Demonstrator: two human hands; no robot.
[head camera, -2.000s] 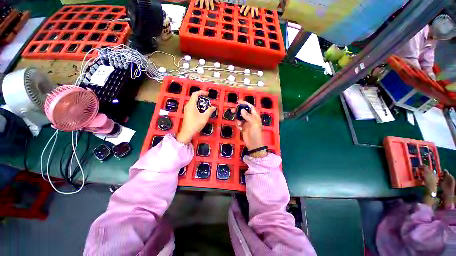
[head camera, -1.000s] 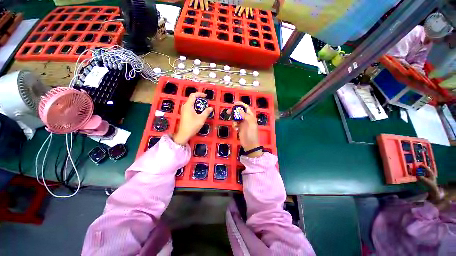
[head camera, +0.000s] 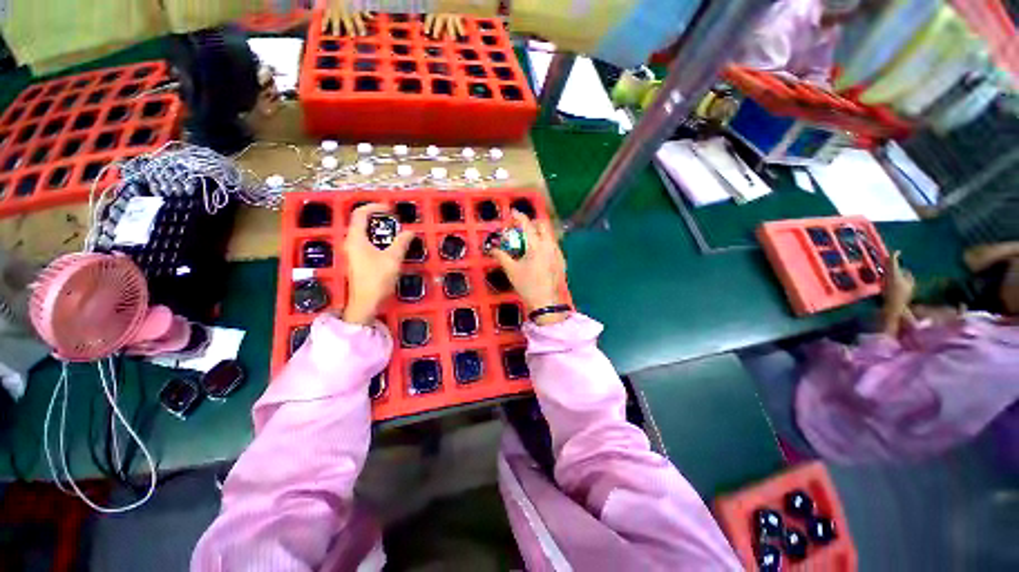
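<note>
My left hand (head camera: 373, 263) holds a smartwatch unit (head camera: 382, 230) between thumb and fingers above the working tray; its dark screen shows a white pattern. My right hand (head camera: 534, 266) holds another smartwatch unit (head camera: 512, 240) with a lit whitish-green screen, partly covered by the fingers. The red-orange working tray (head camera: 393, 400) lies under both hands, with dark square watch units in its pockets. My hands and sleeves hide some pockets.
Behind are stacked trays (head camera: 413, 117) with another person's hands, and white charging cables (head camera: 363, 169). At left are a pink fan (head camera: 89, 306), a black hub (head camera: 184, 251) and two loose watch units (head camera: 201, 389). A metal post (head camera: 648, 123) slants at right; beyond it a person handles a small tray (head camera: 788, 268).
The view has turned right, so the bench things sit further left. A small red tray with several watch units now shows at lower right. The right-hand screen changed from a white pattern to whitish-green.
</note>
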